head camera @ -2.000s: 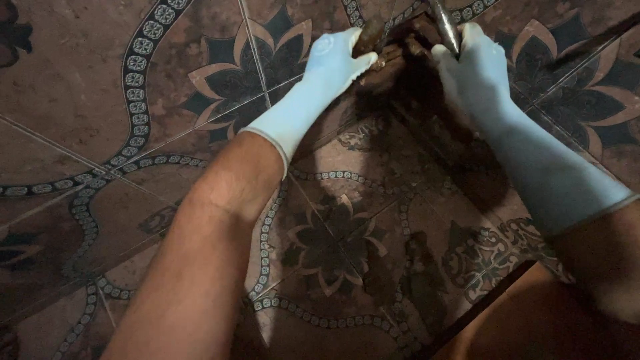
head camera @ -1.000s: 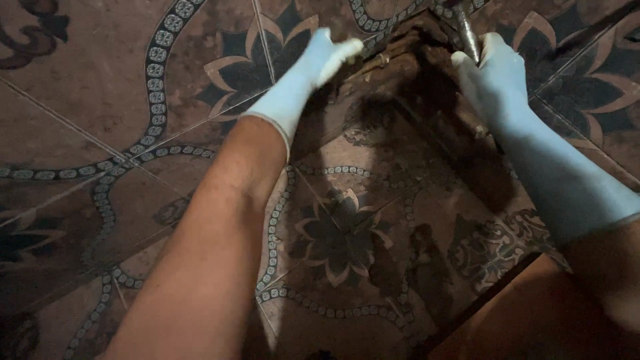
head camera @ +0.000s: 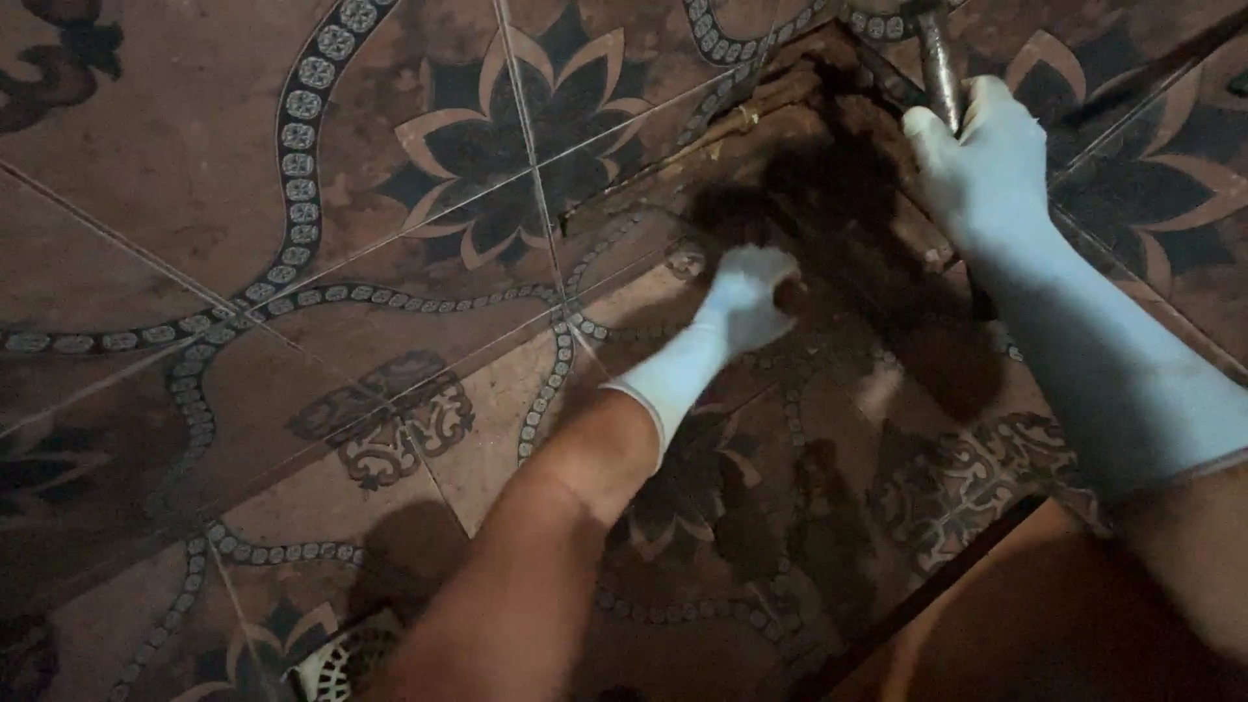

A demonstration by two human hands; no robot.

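Note:
My left hand (head camera: 753,297), in a pale blue glove, hangs over the tiled floor just below a dark brown patch, its fingers curled and partly in shadow; whether it holds anything cannot be told. My right hand (head camera: 985,166), gloved alike, is closed around a metal rod-like handle (head camera: 938,73) that runs up to the top edge, where its far end is cut off. Between and above the hands lies a rough brown piece (head camera: 780,112) with a ragged edge, perhaps wood or broken-up floor; too dark to tell.
Patterned floor tiles (head camera: 409,224) with flower and chain designs spread all around. A pale patterned grate or tile piece (head camera: 353,658) shows at the bottom left, partly behind my forearm. A dark thin edge (head camera: 936,595) runs beside my leg at the lower right. Shadows cover much of the middle.
My left hand was at the brown piece's upper left edge and has moved down toward me. My right hand remains on the metal handle.

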